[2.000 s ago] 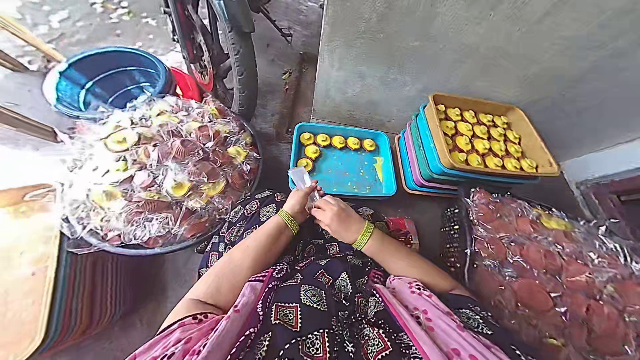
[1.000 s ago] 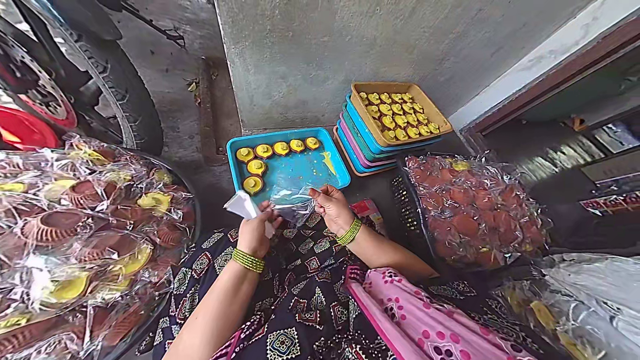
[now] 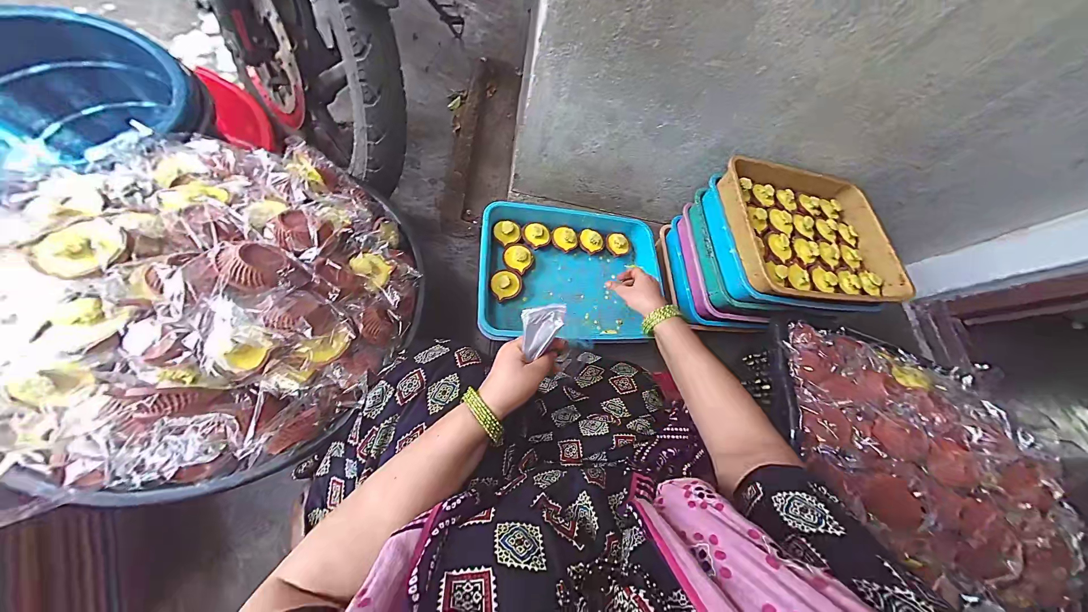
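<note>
My left hand [image 3: 520,374] holds clear plastic bags [image 3: 541,330] upright between its fingers, at the near edge of a blue plastic tray [image 3: 561,313]. Over the right part of that tray my right hand [image 3: 637,291] is reaching, its fingertips near a thin yellow item whose kind I cannot tell. Several small clay lamps filled with yellow wax [image 3: 564,239] stand along the tray's far and left sides, with yellow crumbs on its floor. Whether anything is pinched in the right fingers is too small to tell.
At left a large round tub [image 3: 414,280] is heaped with plastic-wrapped clay lamps. A tan tray [image 3: 875,212] of yellow lamps tops stacked trays [image 3: 718,246] at right. Wrapped clay pieces [image 3: 909,459] fill a crate at lower right. A motorcycle wheel [image 3: 374,93] and a blue tub [image 3: 93,76] stand behind.
My hands, close together over my lap at first, have moved apart. The right one has gone forward over the blue tray, while the left still holds plastic. The view has swung right and back.
</note>
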